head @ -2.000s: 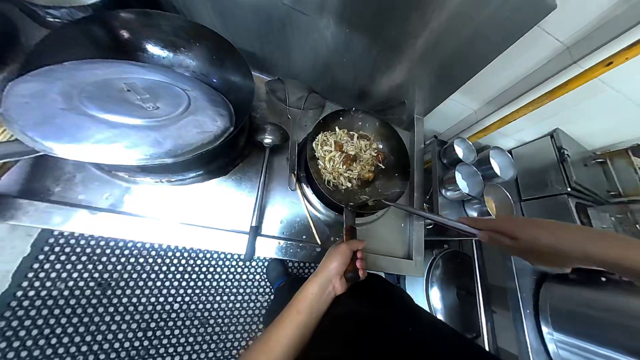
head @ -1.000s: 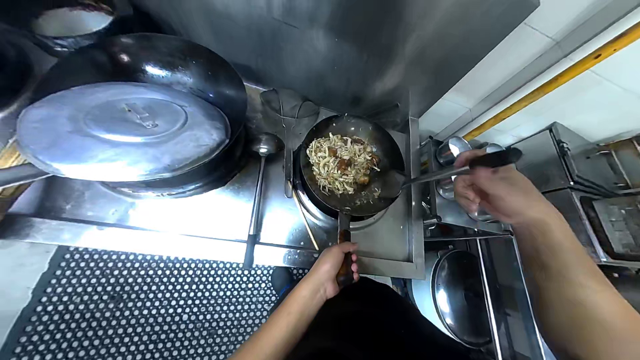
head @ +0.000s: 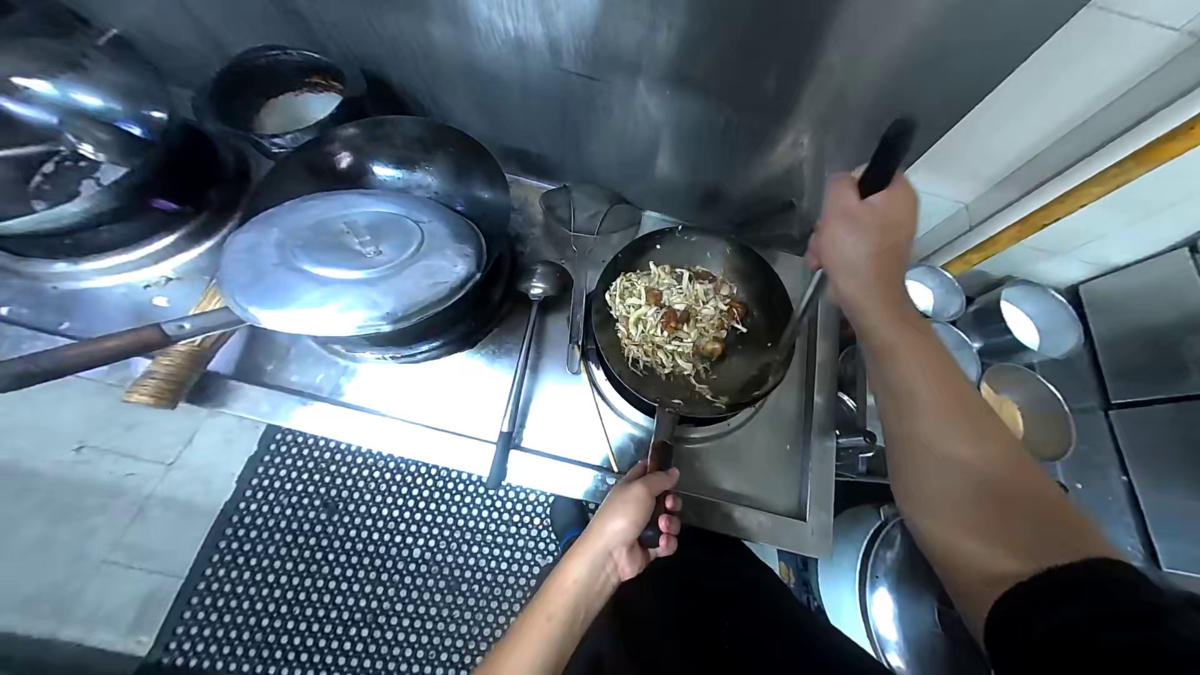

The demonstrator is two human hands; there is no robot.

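Observation:
My left hand (head: 639,520) grips the wooden handle of a dark frying pan (head: 694,246), which sits on the right burner. Pale shredded food with browned pieces (head: 673,319) lies in the pan, mostly left of its middle. My right hand (head: 867,234), slightly blurred, is closed round the black-topped handle of a metal cooking utensil (head: 804,305). The utensil slants down to the pan's right side; its working end is hard to make out there.
Left of the pan lie a ladle (head: 522,375) and a wire strainer (head: 578,281). A big wok (head: 422,155) bears an oval metal lid (head: 352,267); a bamboo brush (head: 173,370) is beside it. Metal containers (head: 1036,319) stand at right, below a yellow pipe (head: 1078,192).
My right hand has moved up and forward, and the utensil stands more steeply at the pan's right side. My left hand has kept its hold on the pan handle. The view has shifted left.

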